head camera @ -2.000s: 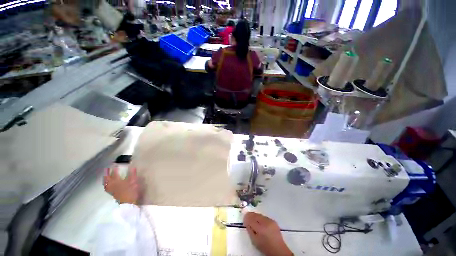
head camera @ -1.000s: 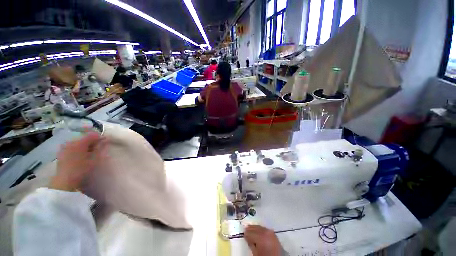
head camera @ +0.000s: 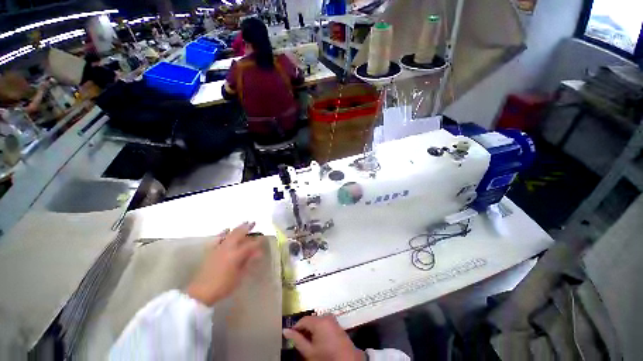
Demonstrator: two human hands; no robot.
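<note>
A beige-grey fabric panel [head camera: 250, 310] lies on the table left of the needle area, its right edge along the yellow tape strip [head camera: 289, 285]. My left hand [head camera: 227, 266] rests on the panel near its top right corner, fingers spread. My right hand [head camera: 323, 340] is at the panel's right edge by the table front, fingertips bent; a small dark item shows beside them, and whether they grip it or the edge is unclear. The sewing machine [head camera: 395, 190] stands beyond; its presser foot area [head camera: 307, 247] has no panel under it.
A stack of panels [head camera: 53, 261] lies at left. A black cable [head camera: 423, 257] and ruler scale [head camera: 423, 282] are on the table at right. Draped grey-brown layers [head camera: 543, 317] hang at lower right. Thread cones [head camera: 381, 49] stand behind the machine. A person [head camera: 264, 84] sits ahead.
The panel my left hand held raised at left now lies flat beside the needle area. My right hand has moved from beside the needle to the table's front. The view has tilted down.
</note>
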